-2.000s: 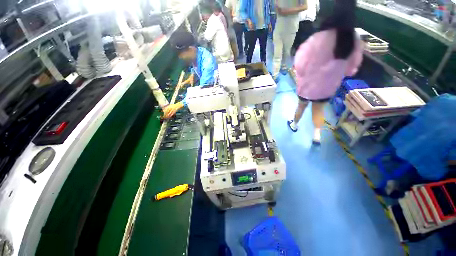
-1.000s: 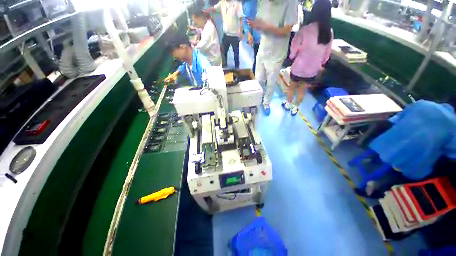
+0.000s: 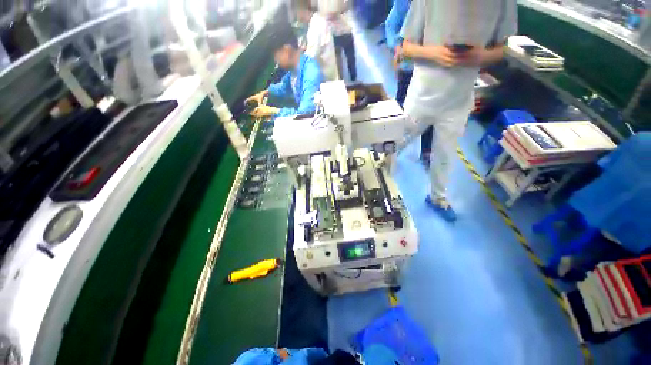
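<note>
Neither of my hands shows clearly. Blue cloth point(image 3: 300, 356) shows at the bottom edge, with a small skin-toned patch too cut off to identify. Nearest in front is a white benchtop machine point(image 3: 310, 255) with a lit green screen point(image 3: 356, 249), a raised overhead arm and dark and metal fixtures point(image 3: 325, 214) on two tracks. A yellow-orange electric screwdriver point(image 3: 253, 271) lies on the green bench strip point(image 3: 239, 314) to its left. A clear tray with dark units point(image 3: 251, 182) lies further up that strip.
A pale edge strip point(image 3: 207, 278) borders the green conveyor. A person in blue point(image 3: 307, 80) works beyond the machine. A person in pale clothes point(image 3: 450, 93) stands in the aisle right of it. A blue basket point(image 3: 400, 338) is on the floor. Stacked trays point(image 3: 607, 306) are at right.
The pink-clad person has gone out of view. The pale-clothed person is nearer. Blue cloth has appeared at the bottom edge. The view has shifted, moving the machine slightly right in the picture.
</note>
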